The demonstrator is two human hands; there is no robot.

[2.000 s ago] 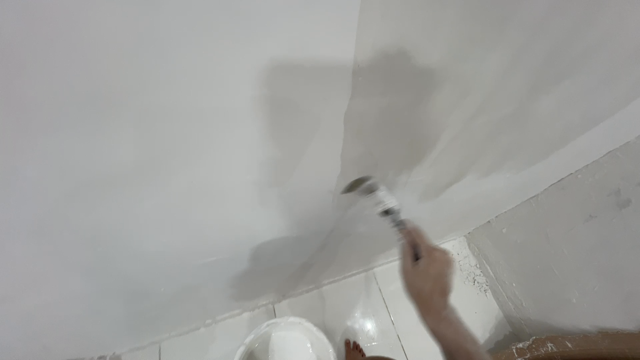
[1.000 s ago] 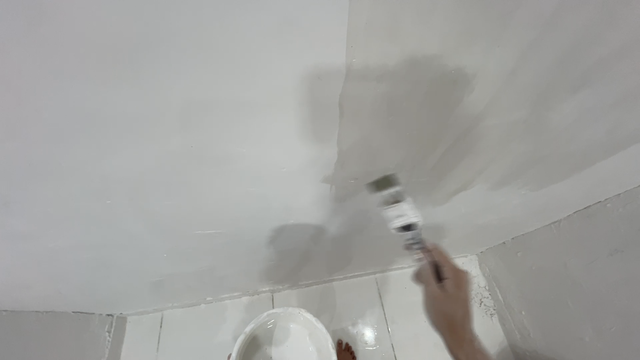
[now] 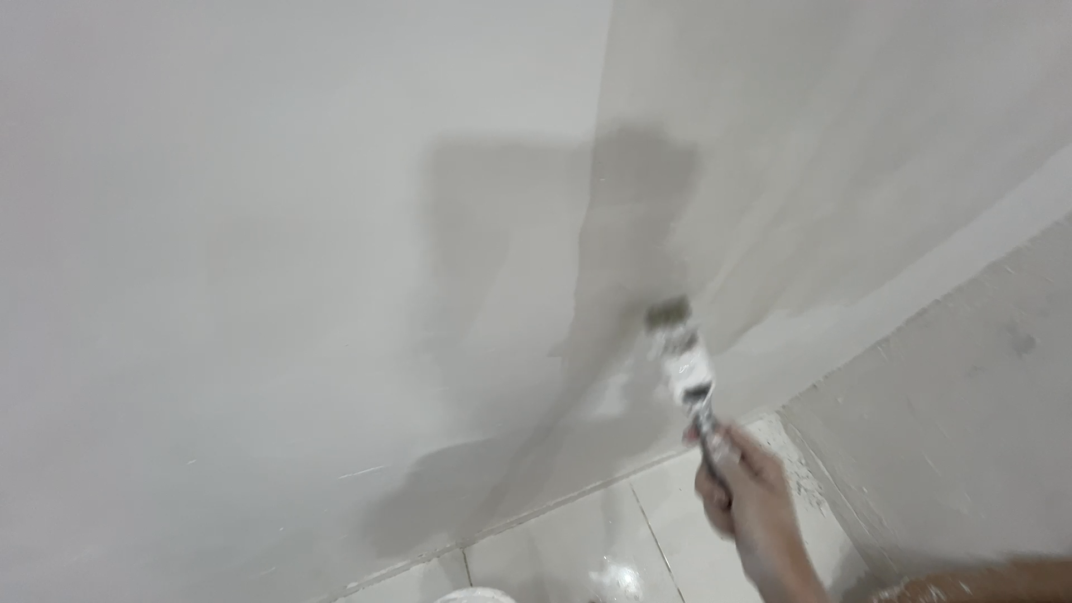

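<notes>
My right hand (image 3: pixel 745 494), at the lower right, is closed around the handle of a paintbrush (image 3: pixel 688 360). White paint covers much of the brush's ferrule, and its bristles look dark and blurred. The bristles are at the lower part of a pale wall (image 3: pixel 293 251); whether they touch it cannot be told. A darker, damp-looking coat (image 3: pixel 804 126) covers the wall's right part, with an uneven edge against the lighter left part. My left hand is not in view.
White floor tiles (image 3: pixel 578 536) meet the wall's foot. The rim of a white bucket (image 3: pixel 476 595) shows at the bottom edge. A grey side wall (image 3: pixel 955 402) rises at the right, with a brown surface (image 3: pixel 997 582) below it. Shadows fall across the wall.
The brush, still in my right hand, has changed its tilt and place along the low part of the wall. The bucket shows less as the view has shifted.
</notes>
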